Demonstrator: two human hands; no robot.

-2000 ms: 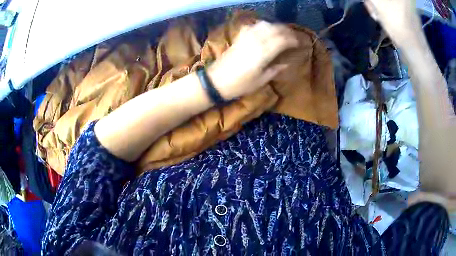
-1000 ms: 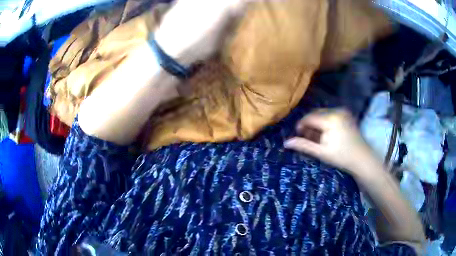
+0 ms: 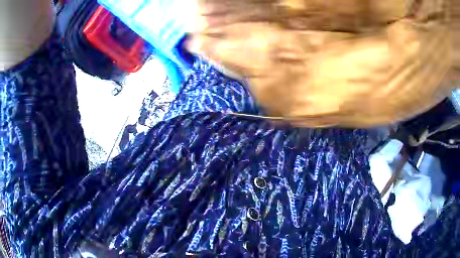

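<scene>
The mustard-brown puffer jacket [image 3: 333,70] fills the upper right of the head view, strongly blurred, with its lower edge over the top of my navy patterned lap. A fine yellowish line, perhaps thread [image 3: 252,116], runs along that lower edge. My left forearm shows blurred and cut off at the top left corner; my left hand is outside the picture. My right hand is not in view either. No needle or tool can be made out.
A blue crate [image 3: 146,17] stands at the upper left, beside a red object [image 3: 108,38] and a dark rounded item. Crumpled white scraps [image 3: 411,201] with a brown strip lie at the right. Speckled pale floor shows at the left.
The jacket has shifted up and to the right, uncovering the blue crate and floor. My left forearm has swung out to the top left. My right hand has left the picture.
</scene>
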